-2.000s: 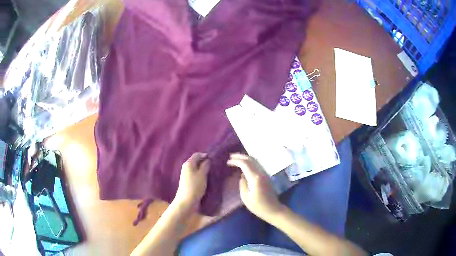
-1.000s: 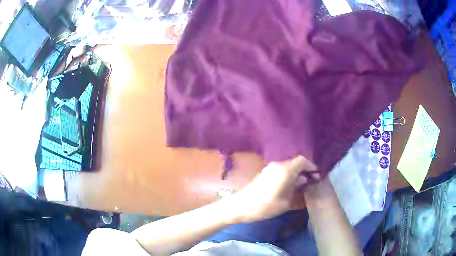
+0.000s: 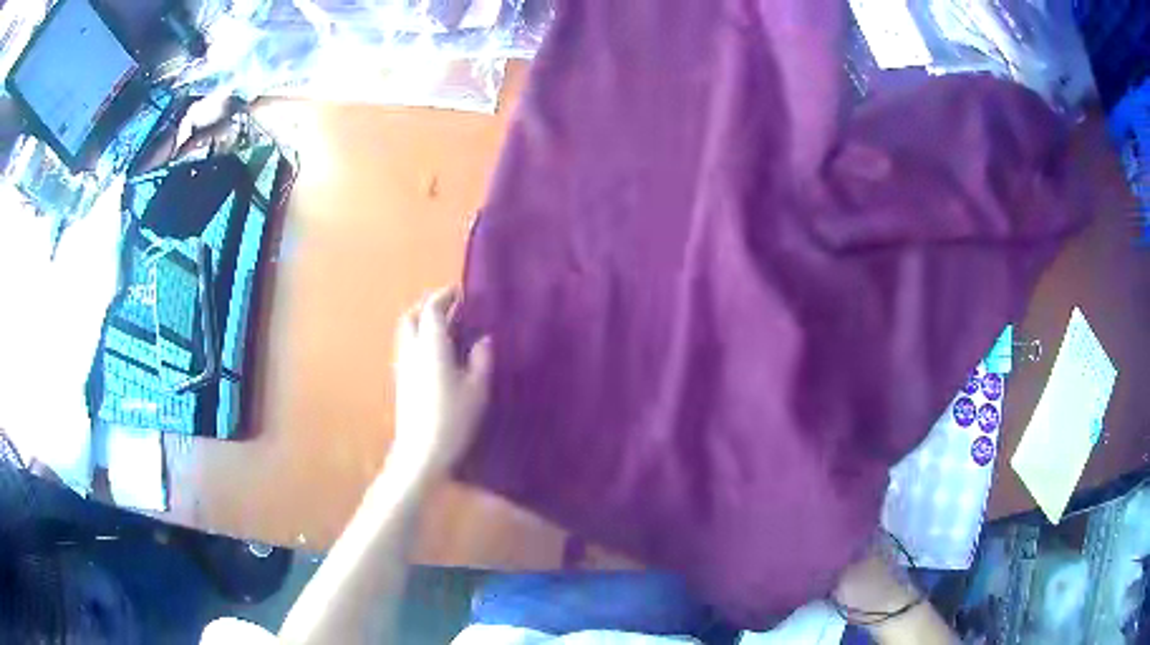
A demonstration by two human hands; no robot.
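The purple trousers [image 3: 656, 290] lie spread over the table, with a bunched part at the upper right and their near edge hanging over the table's front edge. My left hand [image 3: 441, 378] is at their left edge, fingers touching or pinching the cloth; the grip is not clear. My right hand [image 3: 870, 582] is at the near right corner, mostly hidden by the cloth, a dark band at its wrist. Its fingers cannot be seen. A white sheet with purple round stickers [image 3: 940, 485] lies partly under the cloth.
A turquoise binder clip [image 3: 1000, 350] and a yellow paper pad [image 3: 1067, 416] are at the right. A black and teal case [image 3: 189, 302] and a lit tablet [image 3: 73, 78] are at the left. Clear plastic bags [image 3: 378, 51] lie at the back. A blue crate [image 3: 1131, 151] is at the far right.
My left hand has moved from the near corner to the left edge of the trousers. The cloth has come closer and spread over the table's front edge. My right hand has moved right.
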